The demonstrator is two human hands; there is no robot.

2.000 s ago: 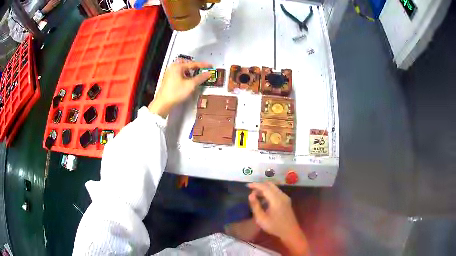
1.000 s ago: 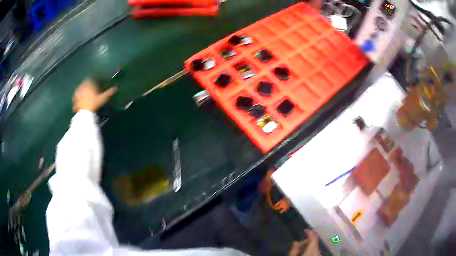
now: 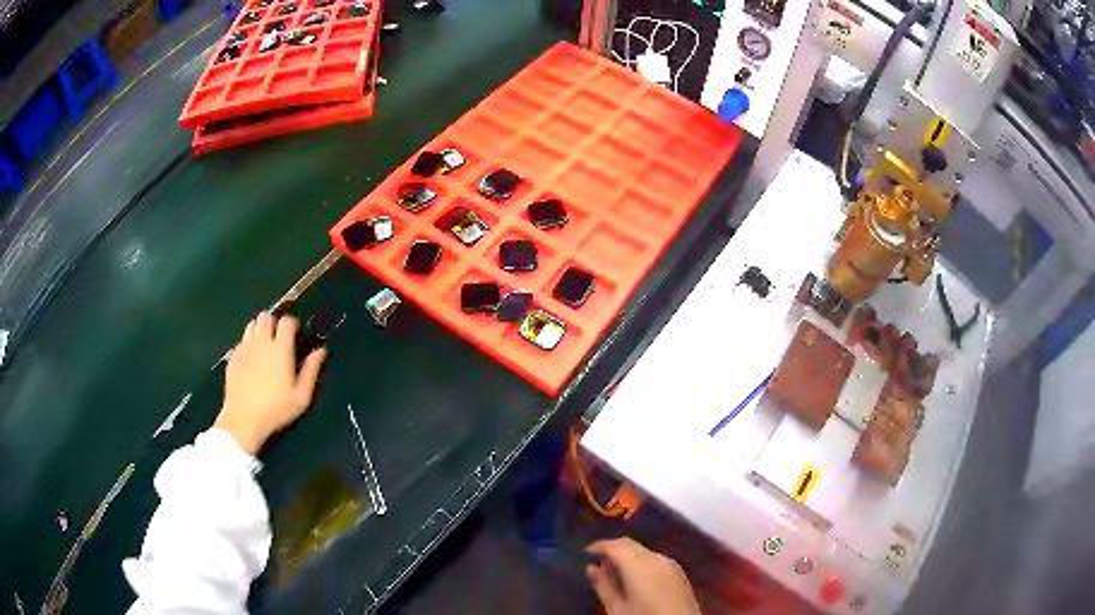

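My left hand (image 3: 267,378) is low over the dark green mat, left of the orange-red tray (image 3: 654,156). Its thumb and fingers are apart, with a small dark thing by the fingertips; I cannot tell whether they touch it. A small silver-rimmed watch case (image 3: 383,306) lies on the mat outside the tray's near left edge. Black screen modules (image 3: 518,255) and open watch cases (image 3: 543,328) sit in the tray pockets. My right hand (image 3: 646,583) is at the bottom edge, partly cut off, beside the machine's front, with bent fingers apart and nothing visible in it.
Silver tweezers (image 3: 368,463) and an amber tape patch (image 3: 318,523) lie on the near mat. Stacked trays (image 3: 286,72) stand farther back. On the right, the white machine (image 3: 672,415) carries a brown plate (image 3: 811,372), fixtures (image 3: 889,433), a blue stick (image 3: 741,406) and the gold dispensing head (image 3: 874,246).
My left hand has gone from a fixture on the machine bed to the green mat. The view has turned left. My right hand stays near the machine's front.
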